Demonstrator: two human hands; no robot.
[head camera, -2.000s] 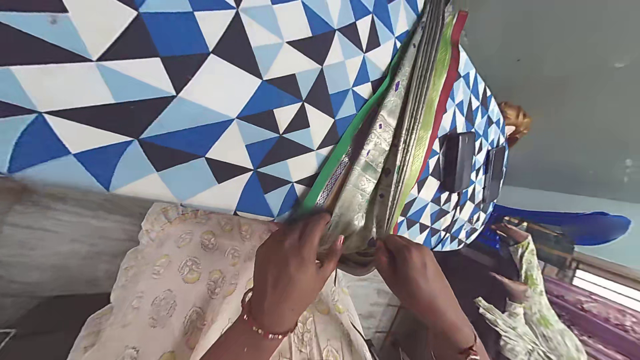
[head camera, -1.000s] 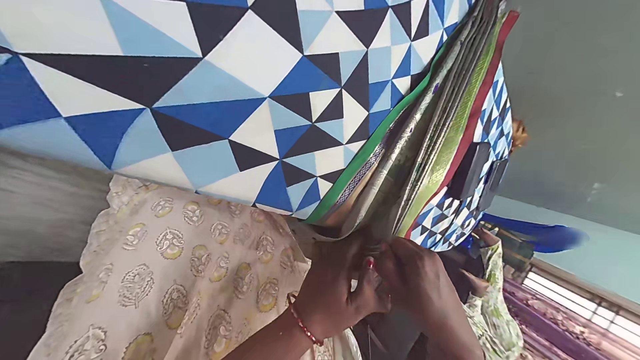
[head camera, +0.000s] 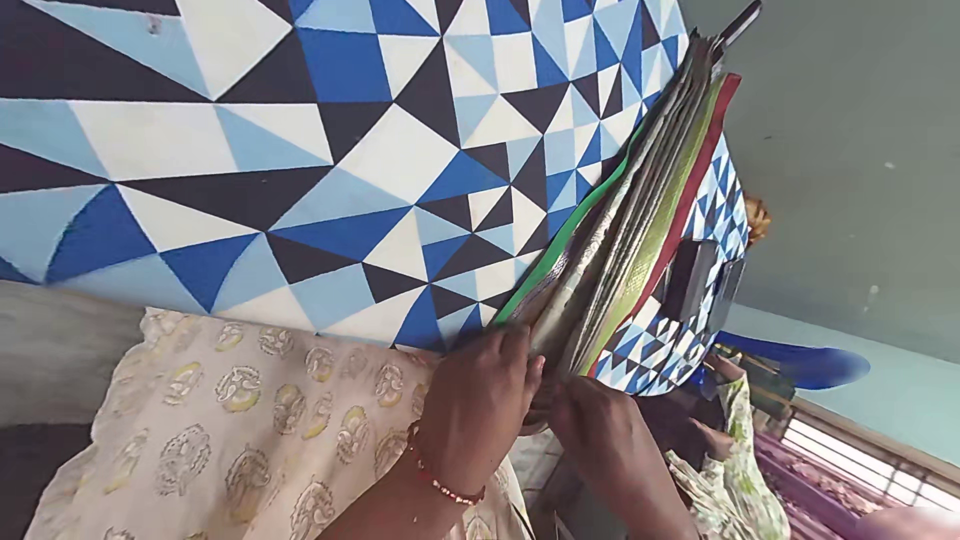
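Note:
A long pleated fabric, with a green edge on one side and a red edge on the other, lies in narrow folds across a table covered with a blue, white and black triangle-patterned cloth. My left hand, with a beaded bracelet at the wrist, grips the folds near the green edge at the table's side. Close beside it, my right hand is closed on the folds near the red edge. The fingertips of both hands are partly hidden by the hands and the cloth.
Two dark flat objects lie on the table beyond the red edge. Cream printed cloth hangs over my lap. Another person's hand and patterned sleeve are at the right, near a blue object. A grey wall stands behind.
My hands were close together at the folds' end one second ago; now they are apart, the left nearer the green edge. The view has shifted.

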